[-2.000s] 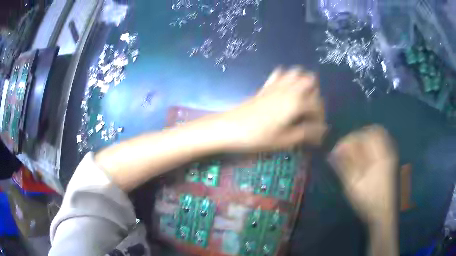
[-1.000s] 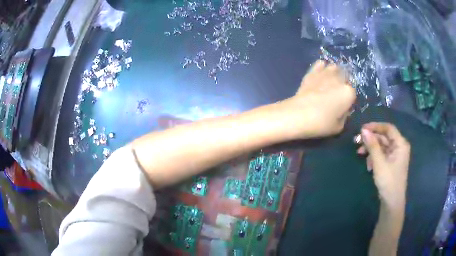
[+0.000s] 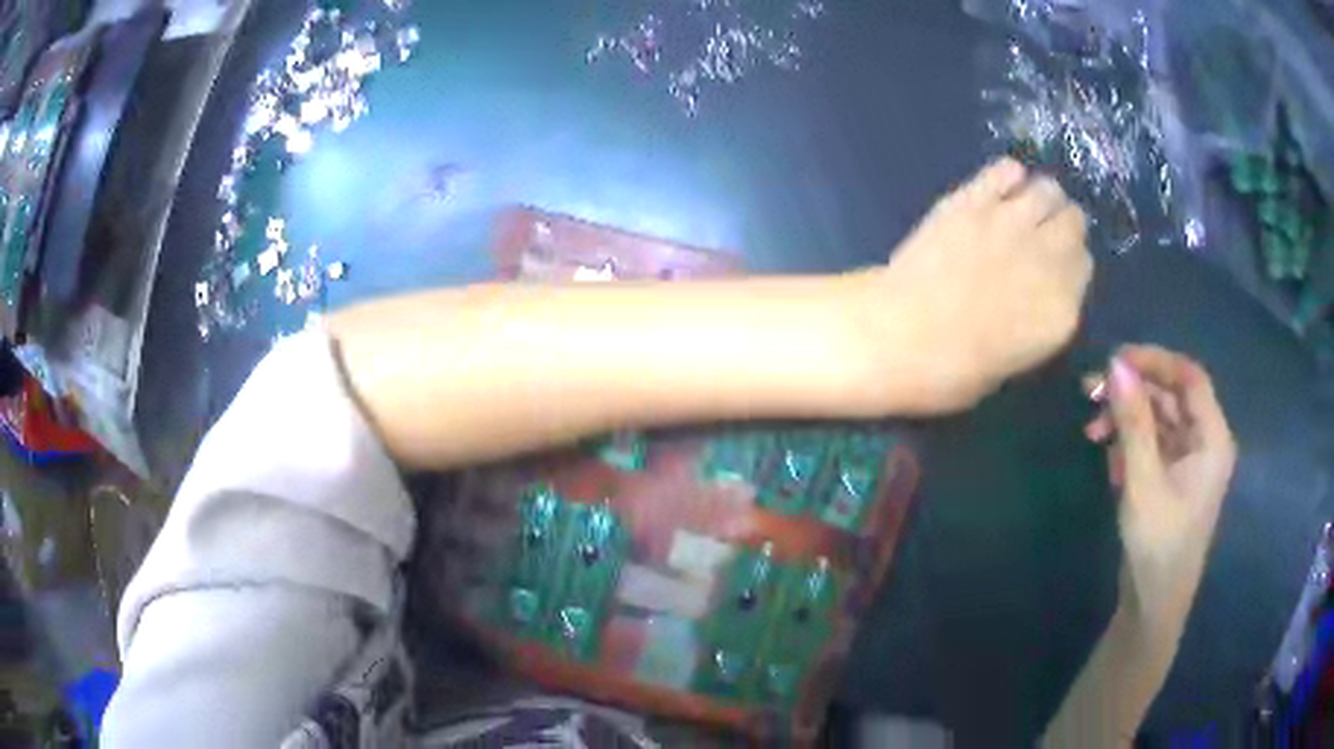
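The reddish-brown carrier tray (image 3: 878, 563) lies in front of me, with green circuit boards (image 3: 566, 563) seated in it and dark small components standing on them. My left forearm crosses over its upper part and hides some of it. My left hand (image 3: 992, 290) is curled, knuckles up, at the lower edge of a heap of thin silver wire parts (image 3: 1090, 125); its fingertips are hidden, so any held part cannot be seen. My right hand (image 3: 1170, 424) is to its lower right, thumb and finger pinching a small shiny part (image 3: 1097, 388).
Small silver metal plates (image 3: 315, 81) lie scattered at the left of the mat. More wire parts (image 3: 710, 51) lie at the top middle. Loose green boards (image 3: 1276, 205) lie by clear plastic at the right. A metal ledge (image 3: 125, 249) with dark plates and filled carriers runs along the left.
My left hand has moved right from above the tray to the wire heap. My right hand has shifted slightly right and pinches a small part. The view has tilted, so the tray appears higher than one second ago.
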